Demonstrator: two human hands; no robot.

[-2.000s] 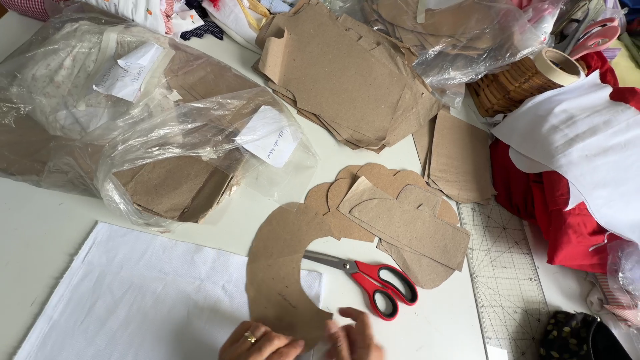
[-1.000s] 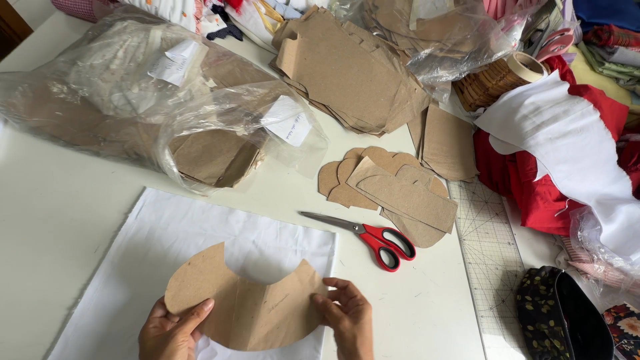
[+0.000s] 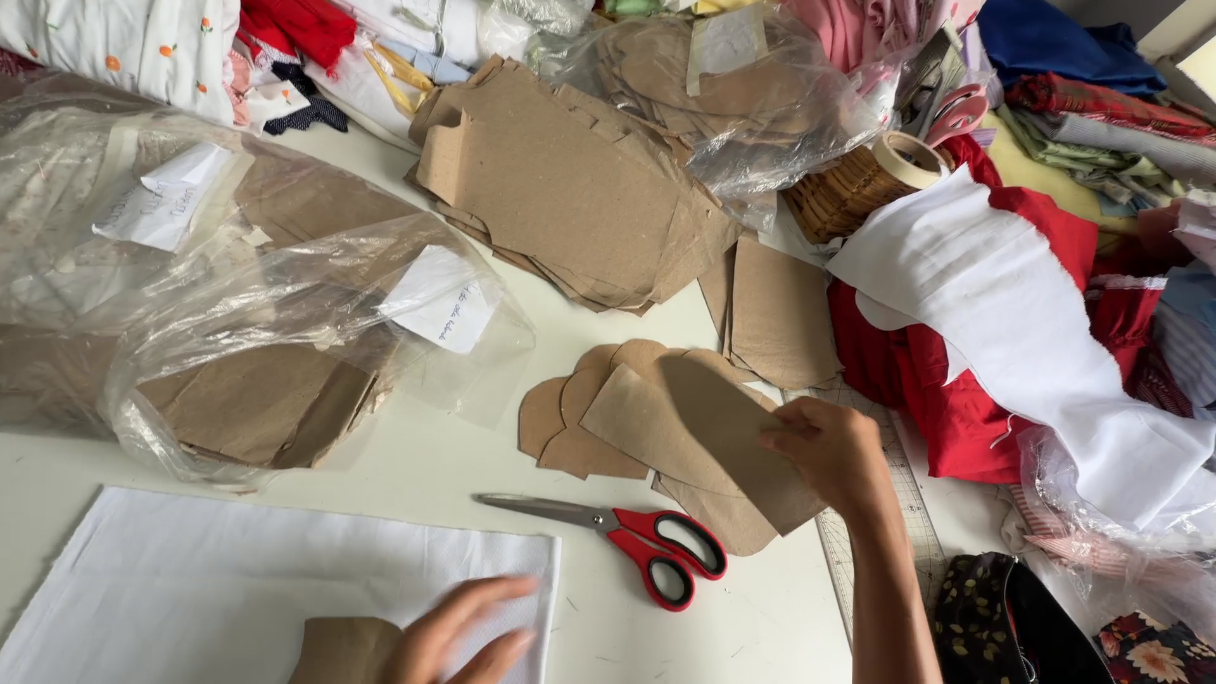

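My right hand (image 3: pixel 826 451) pinches the edge of a brown paper pattern piece (image 3: pixel 731 432) and tilts it above other pattern pieces (image 3: pixel 608 446) with scalloped and rounded edges. Fingers apart and slightly blurred, my left hand (image 3: pixel 470 627) is over the folded white fabric (image 3: pixel 237 560) at the bottom. Beside it, a curved brown paper piece (image 3: pixel 342 651) lies partly cut off by the frame's edge; whether the hand touches it I cannot tell. Red-and-black handled scissors (image 3: pixel 608 522) rest on the table between the fabric and the pattern pieces, blades pointing left.
Plastic bags of patterns (image 3: pixel 285 313) cover the left, with stacked paper patterns (image 3: pixel 570 190) behind. Right of my hand are a clear ruler (image 3: pixel 879 532), red fabric (image 3: pixel 950 418), white fabric (image 3: pixel 1035 285) and a dark pouch (image 3: pixel 1007 617). A wicker basket (image 3: pixel 836 195) holds a tape roll (image 3: pixel 907 160).
My right hand has let go of the curved pattern, moved to the pattern pile and taken hold of a piece there. The curved pattern, held in both hands one second ago, is now low in view.
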